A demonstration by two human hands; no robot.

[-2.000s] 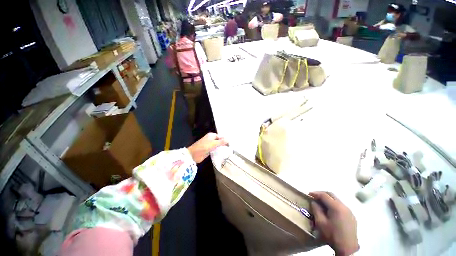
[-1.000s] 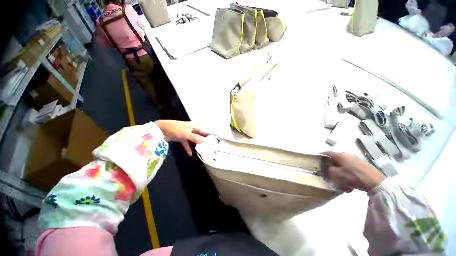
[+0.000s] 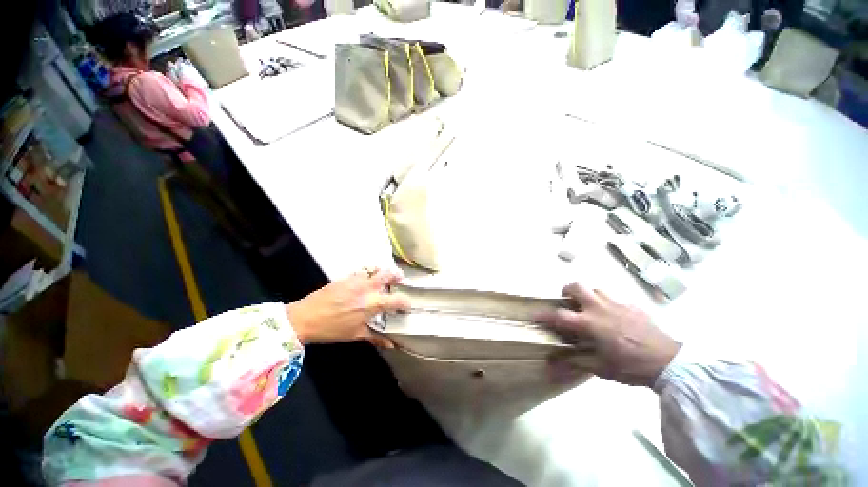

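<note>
A beige bag body (image 3: 457, 385) stands at the near table edge with its open mouth up. A small dark stud (image 3: 479, 373) shows near the top of its near panel. My left hand (image 3: 347, 306) grips the left end of the bag mouth, fingers over the rim. My right hand (image 3: 614, 335) grips the right end of the mouth and is slightly blurred. The bag's lower part fades into glare. Both forearms wear flowered white sleeve covers.
Another taupe bag with yellow edging (image 3: 414, 224) stands just beyond. A group of yellow-edged bags (image 3: 364, 87) stands farther back. Rolled grey straps (image 3: 657, 224) lie at the right on the white table (image 3: 504, 200). A person in pink (image 3: 167, 105) stands at the table's left side.
The bag has turned so its mouth lies nearly level across the view, and its opening looks narrower. My left hand has closed on the left end. The camera view has shifted to the right.
</note>
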